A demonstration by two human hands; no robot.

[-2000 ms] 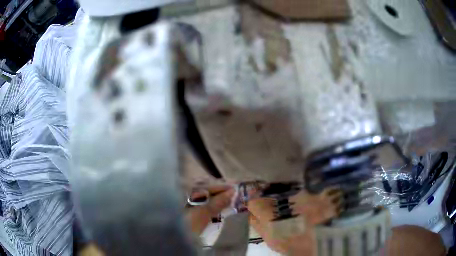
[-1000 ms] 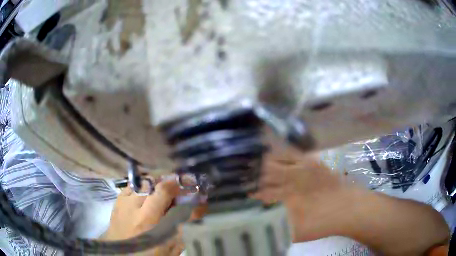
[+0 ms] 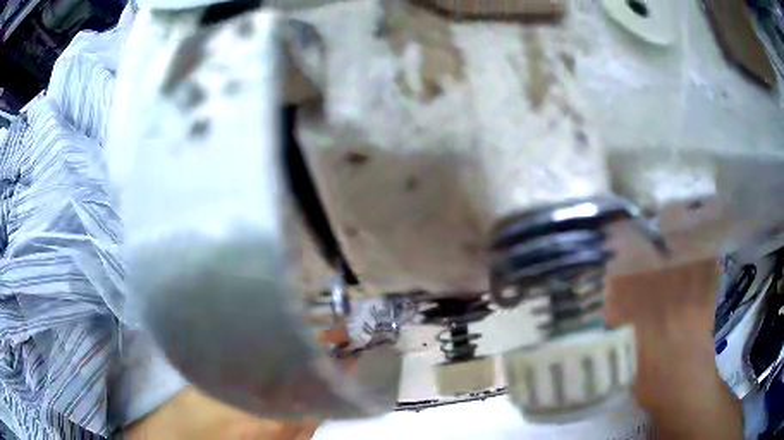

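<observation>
The worn off-white sewing machine head fills most of the view, with its ribbed tension dial and dark spring low in front. The striped garment lies bunched at the left. Part of my left hand or wrist shows at the bottom left, cut off by the frame edge and covered by the curved guard. My right wrist or forearm shows right of the dial. The head hides my right fingers. What either hand holds cannot be seen. The needle area is small and blurred.
A clear plastic bag with dark contents lies at the right edge, partly behind my right arm. The white table surface shows at the bottom. Dark, unclear items are at the top left.
The view has swung away from the dial close-up, back near its earlier angle. My hands, seen near the needle before, are now mostly hidden. My right arm now stands more upright in view.
</observation>
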